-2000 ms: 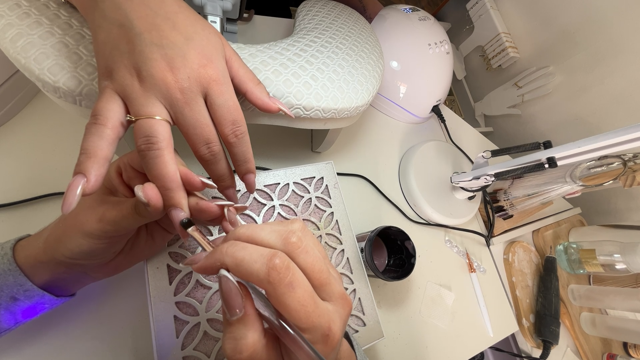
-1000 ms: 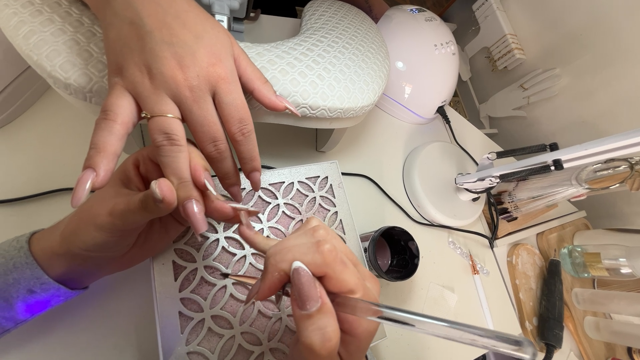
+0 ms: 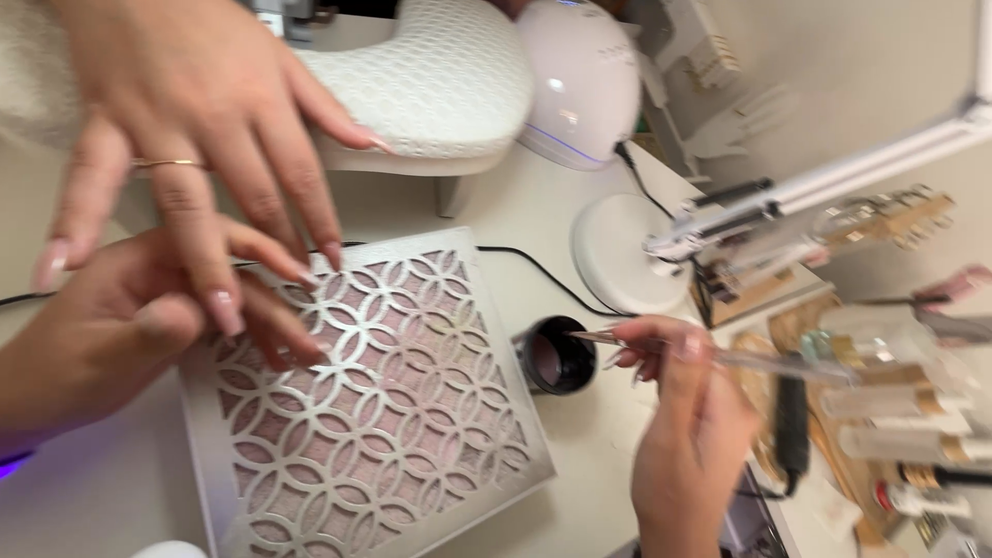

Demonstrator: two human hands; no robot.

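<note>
My left hand [image 3: 147, 325] is palm up beneath another person's hand [image 3: 209, 101], which wears a thin ring and has long glossy nails. The thumb and fingers of my left hand are around that person's ring-bearing finger. In my right hand [image 3: 690, 418] is a slim brush with a clear handle [image 3: 744, 360]; its tip is at the mouth of a small dark jar [image 3: 559, 355] with pinkish contents. A dust collector with a silver cut-out grille [image 3: 372, 387] lies under and beside my left hand.
Behind are a white textured armrest [image 3: 434, 85] and a white nail lamp [image 3: 581, 85]. The round base of a desk lamp [image 3: 632, 252] stands right of a black cable [image 3: 542, 271]. At the right are a black handpiece [image 3: 792, 426] and several bottles [image 3: 891, 403].
My right hand has moved right with the brush, from over the grille to the jar. Two seconds ago the brush tip was at the other person's nail. My left hand remains under their hand.
</note>
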